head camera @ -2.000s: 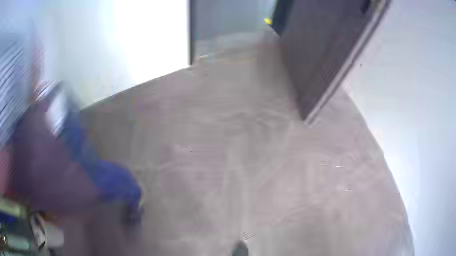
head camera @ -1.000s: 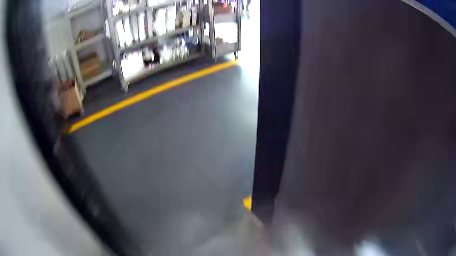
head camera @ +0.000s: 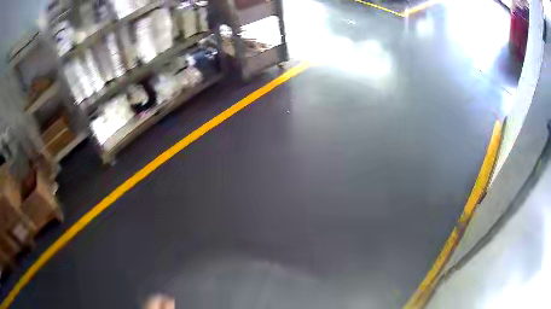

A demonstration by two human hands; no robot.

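Note:
A small blurred skin-toned patch, which looks like part of my left hand (head camera: 159, 302), shows at the bottom edge, left of the middle. It is cut off, so its fingers and anything in it are hidden. My right hand is out of the picture. Nearest in front of me is the grey floor (head camera: 290, 181), with a long curved yellow line (head camera: 175, 148) on the left and another yellow line (head camera: 477, 187) on the right.
A shelf rack (head camera: 145, 99) with blurred whitish items stands behind the left line, beside a smaller wheeled rack (head camera: 263, 60). Brown cartons (head camera: 39, 202) are at the far left. A white wall (head camera: 519, 265) runs along the right. A red object (head camera: 518, 30) stands at the upper right.
The dark door and door frame beside me have left the picture. The racks and left yellow line look nearer, and the right yellow line and wall now show. The skin-toned patch has appeared.

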